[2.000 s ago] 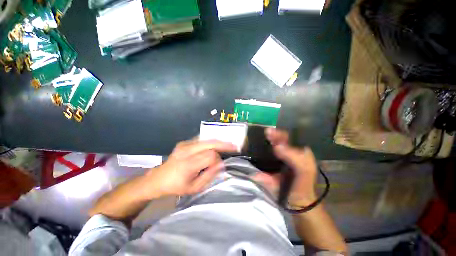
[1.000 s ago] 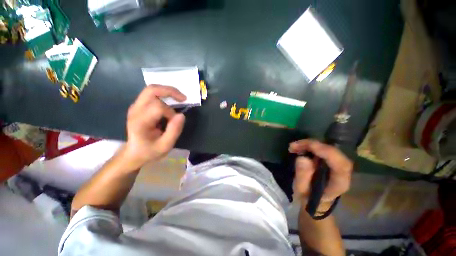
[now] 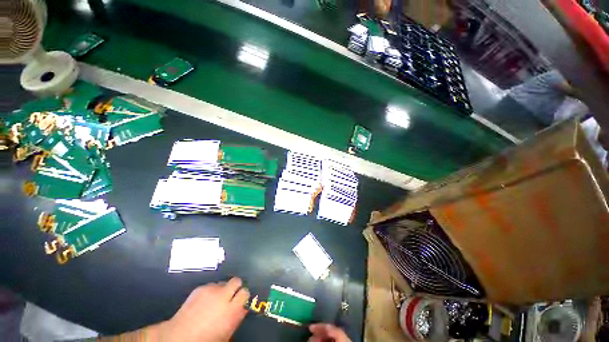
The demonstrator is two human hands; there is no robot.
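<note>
A green circuit board lies on the dark mat at lower centre, its gold tabs to the left. My left hand is just left of the tabs, fingers bent; whether it holds anything is hidden. My right hand is at the bottom edge, mostly cut off. The thin metal end of the soldering iron shows faintly beside it; the handle is out of view. One white LCD module lies flat above my left hand. Another LCD module lies tilted above the board.
Soldered assemblies are stacked mid-bench, with loose LCDs to their right. Loose boards are heaped left near a cream fan. A conveyor runs beyond. At right are a cardboard box, black fan and round container.
The view has tilted up to show the conveyor and boxed fan. My left hand has let go of the LCD module and moved right, close to the board's gold tabs.
</note>
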